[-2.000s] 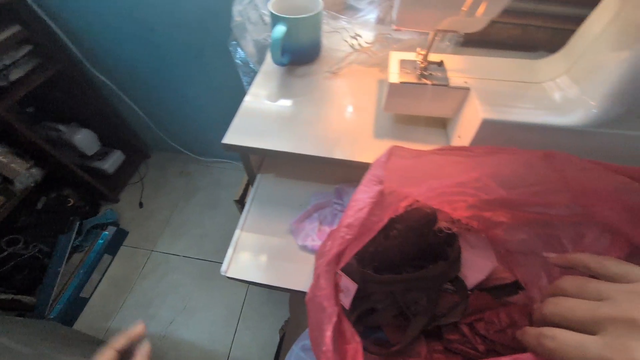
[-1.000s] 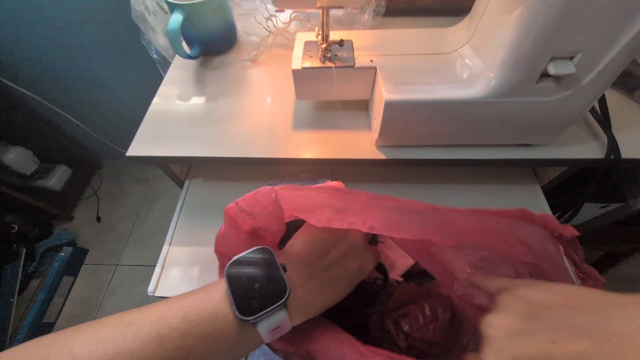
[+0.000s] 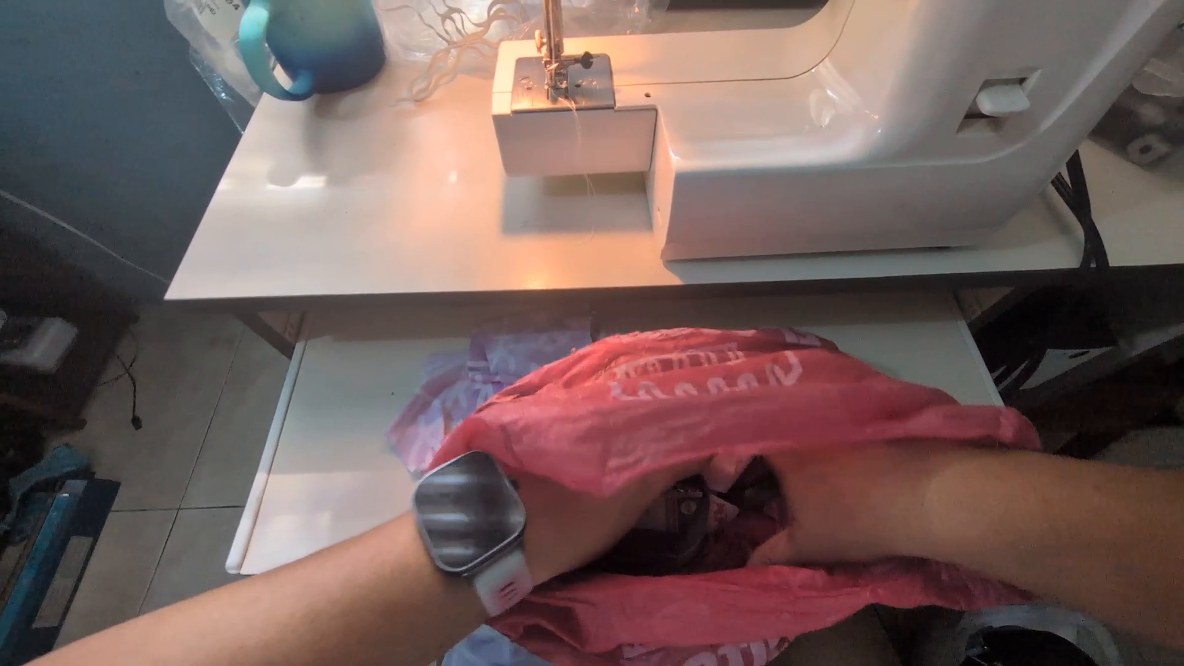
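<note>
A red plastic bag (image 3: 721, 416) bearing writing lies over the pull-out shelf, with its mouth spread. My left hand (image 3: 592, 518), a smartwatch (image 3: 469, 513) on its wrist, reaches inside; its fingers are hidden by the plastic. From the right my right hand (image 3: 832, 499) also reaches into the bag, fingers out of sight. Dark items (image 3: 680, 523) and a small pale piece show between the hands. Whether either hand grips anything cannot be seen.
Above the shelf (image 3: 342, 462), a white sewing machine (image 3: 786, 185) stands on the white table (image 3: 370, 231), beside a blue mug (image 3: 333, 46). Purple-white wrapping (image 3: 462, 379) lies behind the bag. Dark cables (image 3: 1082, 213) hang at right.
My left hand, low at the left and outside the bag two seconds ago, is now inside it. My right hand has moved from the bag's right side into its mouth. The view has shifted.
</note>
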